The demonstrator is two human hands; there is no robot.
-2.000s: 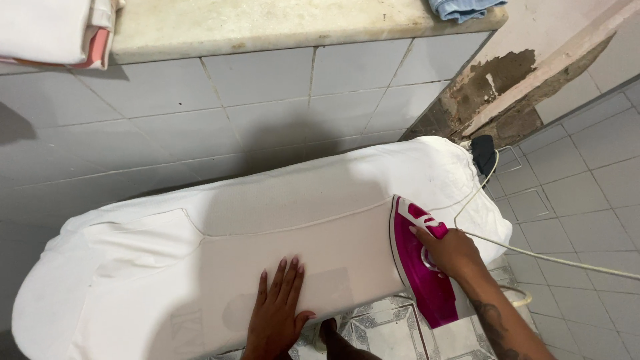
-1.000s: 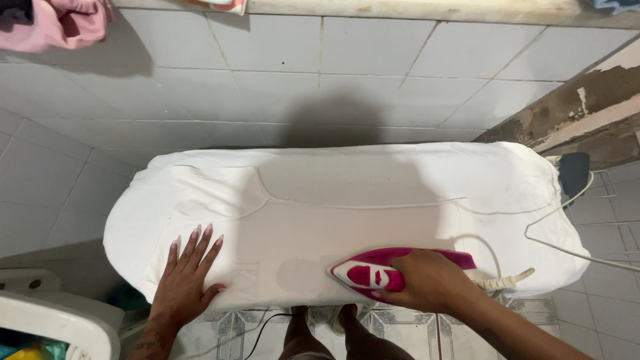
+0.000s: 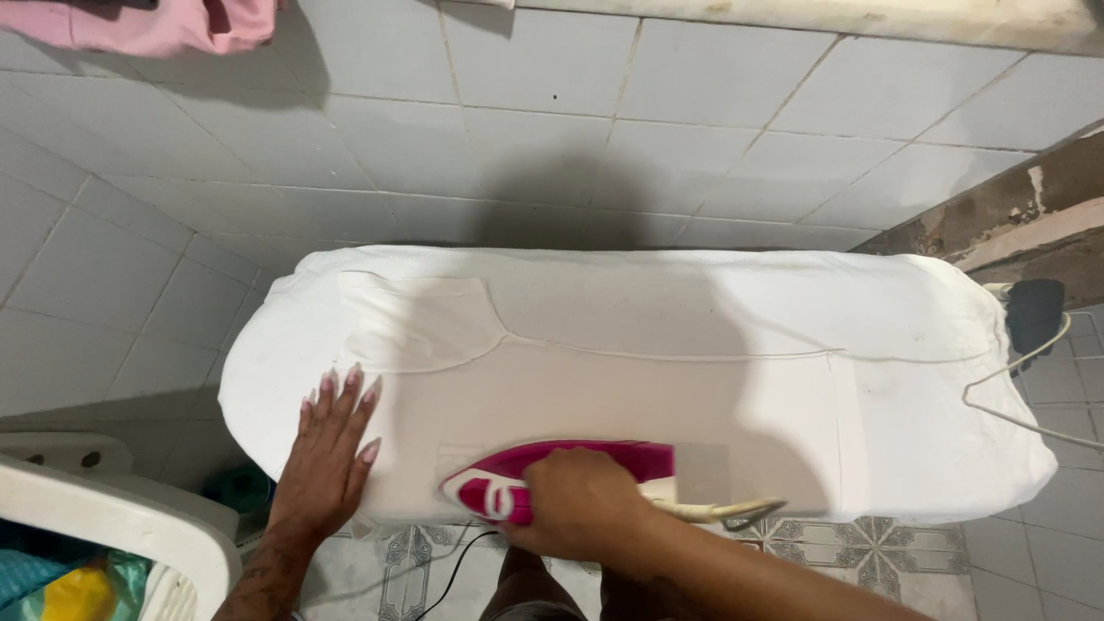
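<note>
A pale shirt (image 3: pixel 604 397) with a short sleeve (image 3: pixel 423 323) lies spread on a white-covered ironing board (image 3: pixel 940 414). My right hand (image 3: pixel 586 500) grips the handle of a magenta and white clothes iron (image 3: pixel 487 479), whose tip points left. The iron rests on the shirt near the board's near edge; its soleplate is hidden. A light cord (image 3: pixel 716 511) leaves its back end. My left hand (image 3: pixel 332 453) lies flat with fingers spread on the cloth at the shirt's left edge, holding nothing.
A tiled wall (image 3: pixel 535 147) runs behind the board. A white plastic basket (image 3: pixel 198 552) with coloured items stands at lower left. Pink cloth (image 3: pixel 172 21) hangs at upper left. At the board's right end are a dark object (image 3: pixel 1035 315) and a looped cord (image 3: pixel 1009 371).
My left hand has gone from the shirt's middle to its left edge. The iron has moved left along the shirt from near its right end, and its tip has turned left. The view has shifted.
</note>
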